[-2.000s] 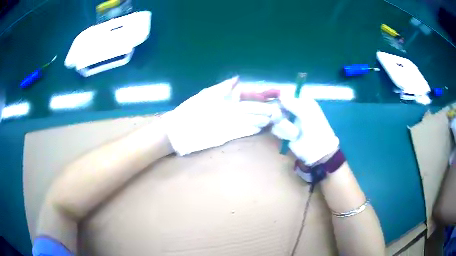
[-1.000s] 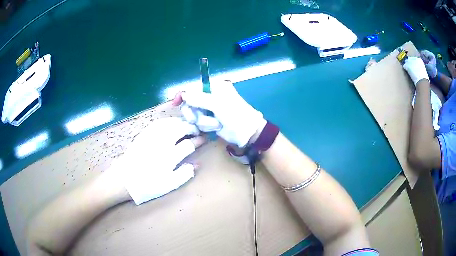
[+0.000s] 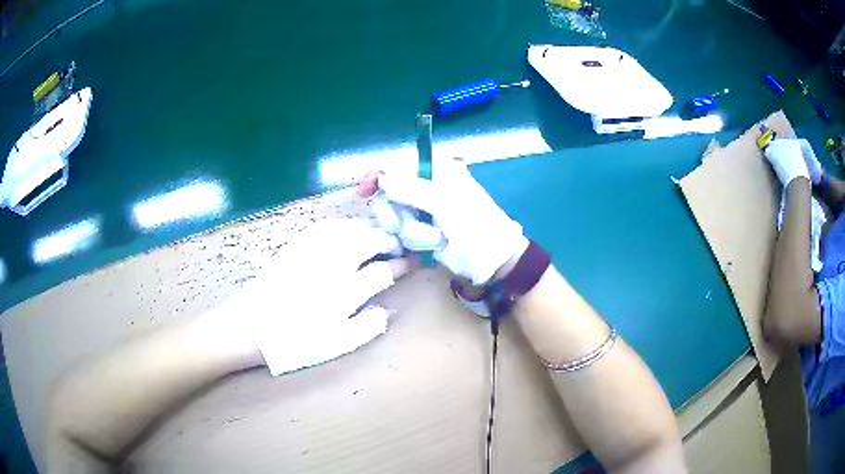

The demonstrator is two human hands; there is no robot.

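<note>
My right hand (image 3: pixel 459 222), in a white glove with some bare fingertips, is closed around a narrow green strip (image 3: pixel 424 146). The strip stands nearly upright, its top sticking out above the fingers. My left hand (image 3: pixel 320 287), also white-gloved, is palm down over the tan cardboard (image 3: pixel 417 389), its lower fingers spread. Its upper fingers meet the right fingers; whether they pinch anything is hidden. A maroon wrist strap (image 3: pixel 530 268) with a dark cord is on my right wrist.
White router shells lie on the green bench, left (image 3: pixel 51 148) and upper right (image 3: pixel 602 83), with yellow-ported boards behind them. A blue-handled tool (image 3: pixel 466 96) lies beyond my right hand. At the far right, a gloved person in blue (image 3: pixel 792 250) works over another cardboard sheet.
Since two seconds ago the view has swung right, bringing the neighbour into view. My left fingers have spread below the right hand. The green strip stays in my right hand.
</note>
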